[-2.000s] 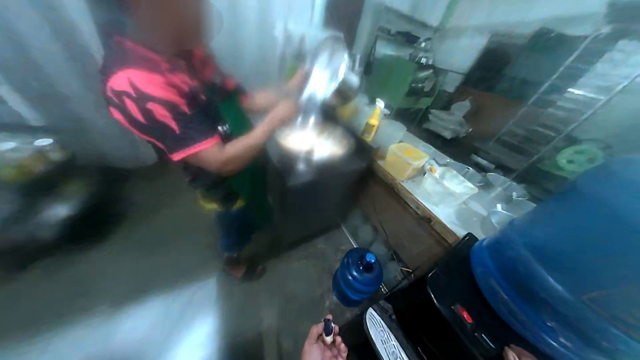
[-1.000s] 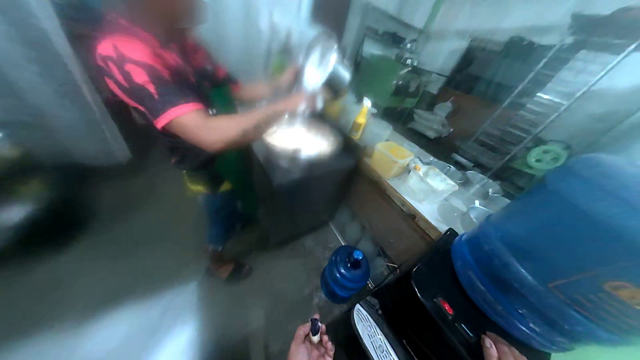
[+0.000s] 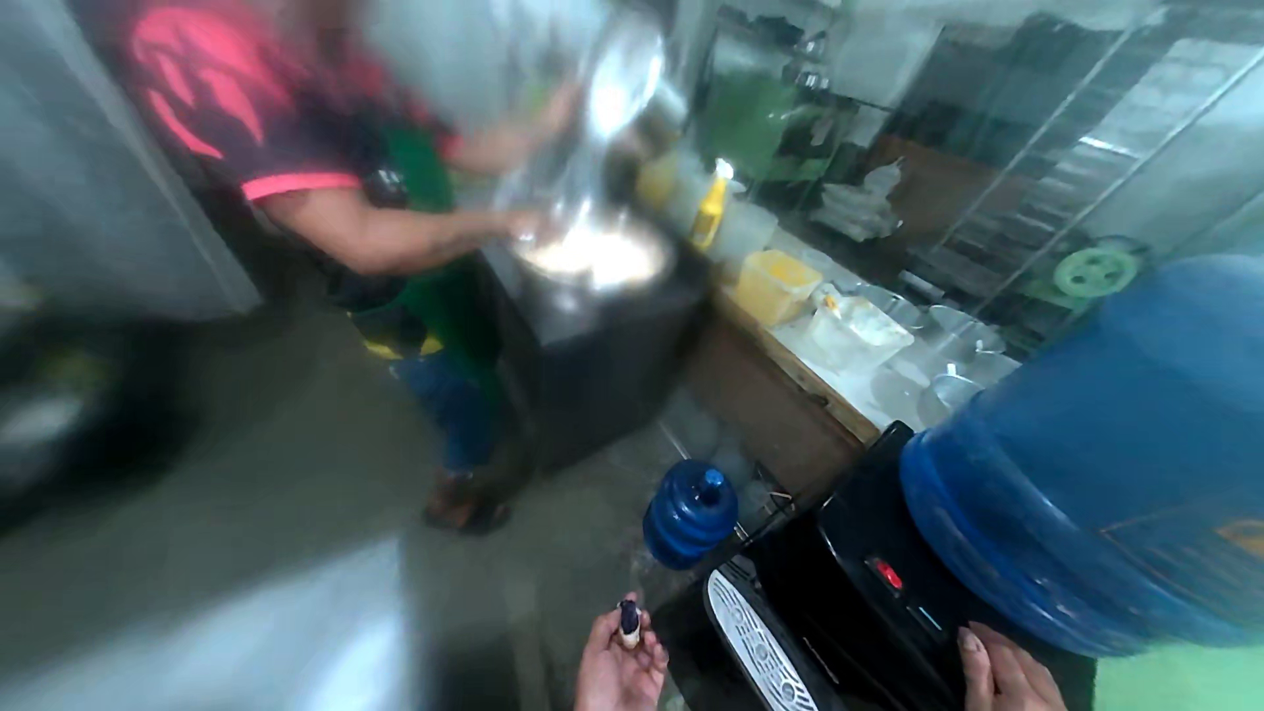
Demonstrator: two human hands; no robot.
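My left hand [image 3: 622,660] is at the bottom centre, palm up, its fingers curled round a small dark and pale object [image 3: 630,624] that I cannot identify. Just right of it stands a black water dispenser [image 3: 864,553] with a silver drip tray grille [image 3: 760,642] and a red light. A large blue water bottle [image 3: 1096,474] sits on top of the dispenser. At the lower right, my right hand [image 3: 1007,670] rests its fingers on the dispenser's top edge, below the bottle; it grips nothing that I can see.
A person in a green apron [image 3: 425,197] stands at a large pot [image 3: 592,262] holding a shiny metal vessel. A blue water jug [image 3: 689,513] is on the floor. The side counter [image 3: 839,400] holds a yellow tub [image 3: 775,286], a yellow bottle [image 3: 709,209] and clear containers. Behind stands a metal rack [image 3: 1066,178].
My right hand shows more fully on the dispenser than two seconds ago, when only its fingertips were at the frame's lower edge. My left hand still holds the small object.
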